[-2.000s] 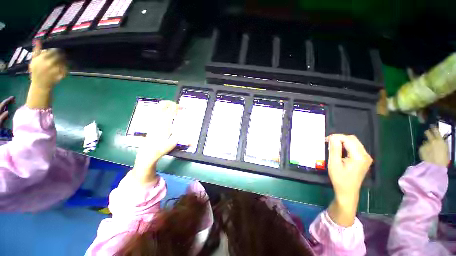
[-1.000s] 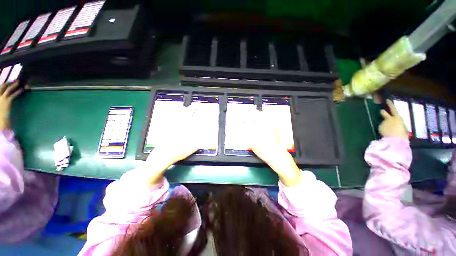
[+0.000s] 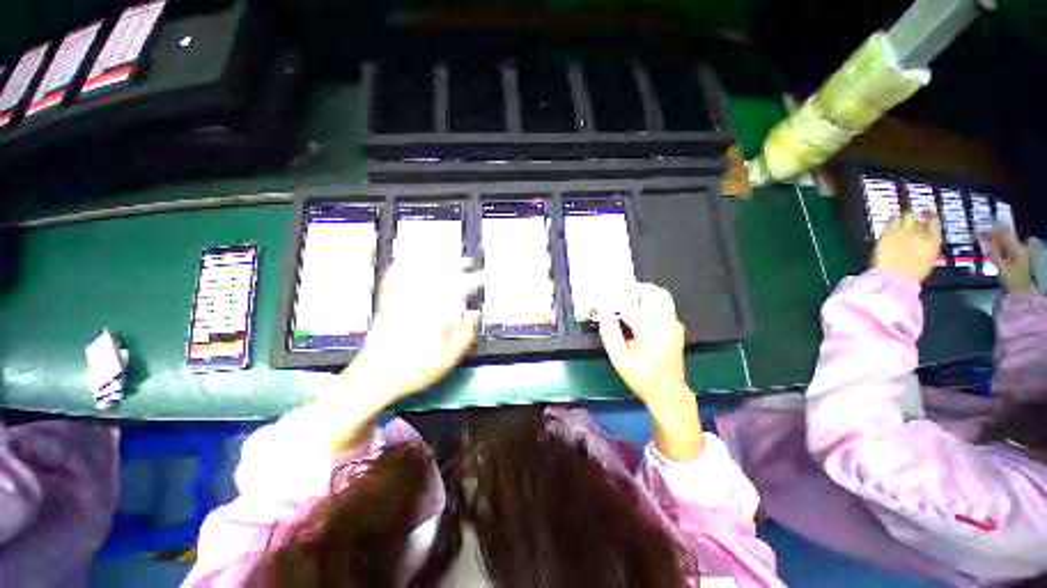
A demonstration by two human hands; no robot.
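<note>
A black phone tray (image 3: 689, 258) lies on the green mat with lit phones in four slots; its rightmost slot holds no phone. My left hand (image 3: 419, 322) is over the second phone from the left (image 3: 427, 236) and covers its lower part, fingers apart. My right hand (image 3: 645, 333) is at the lower end of the fourth phone (image 3: 599, 247), fingers bent, holding nothing. The third phone (image 3: 517, 270) shows a white screen between my hands. A loose phone (image 3: 223, 308) lies lit on the mat left of the tray.
An empty tray (image 3: 396, 98) lies behind the working tray. A tray stack (image 3: 172, 115) with lit phones is at far left. A crumpled white scrap (image 3: 106, 368) is on the mat. A yellow-wrapped post (image 3: 844, 109) slants at right. A neighbour's hands (image 3: 909, 246) are over another tray (image 3: 852, 213).
The view has shifted, so the trays appear further left. My left hand has gone from the loose phone to the tray's phones. My right hand has drawn back to the fourth phone's lower end.
</note>
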